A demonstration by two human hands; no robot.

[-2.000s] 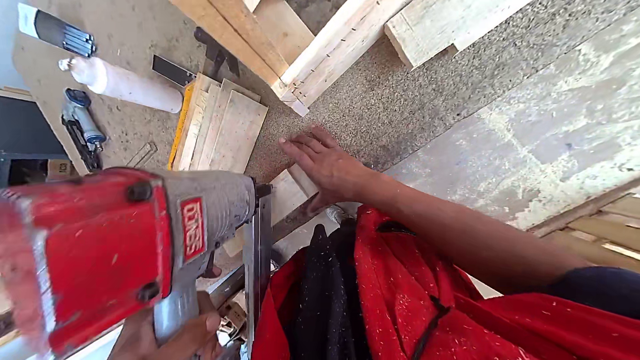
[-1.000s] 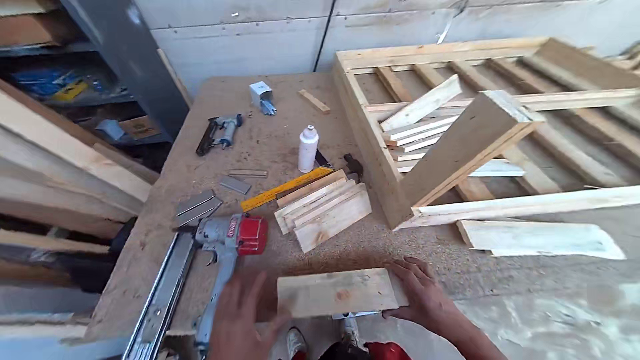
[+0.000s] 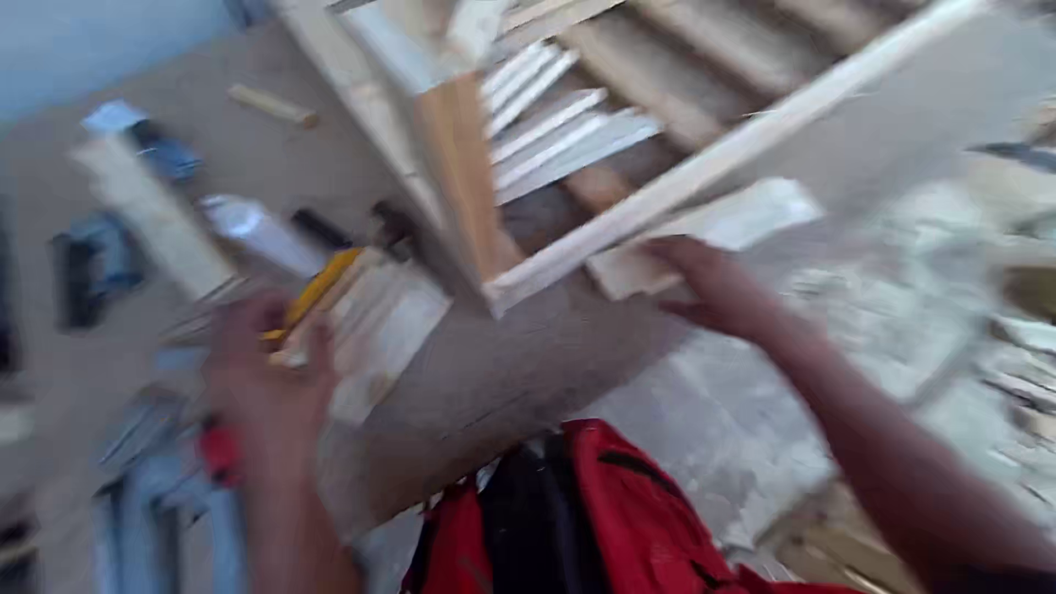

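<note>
Blur covers much of the head view. My left hand [image 3: 268, 355] is over the bench beside a yellow tool [image 3: 318, 285] and a stack of short wooden boards [image 3: 384, 322]; whether it touches them is unclear. My right hand [image 3: 709, 285] has its fingers at the near end of a loose wooden board [image 3: 742, 219], outside the slatted wooden frame [image 3: 627, 223]; a grip on it cannot be made out. A red and grey nail gun [image 3: 219, 450] lies at the lower left, partly behind my left forearm.
On the left of the bench are a smaller nailer [image 3: 99, 256], a wooden board [image 3: 157, 214], a white bottle [image 3: 262, 231], a small wood strip [image 3: 272, 105] and a hammer [image 3: 393, 227]. Inside the frame lie several thin wood pieces [image 3: 569, 136].
The board that lay between my hands one second ago is no longer there. My right hand has moved to the loose board by the frame, my left toward the stack. The view has swung.
</note>
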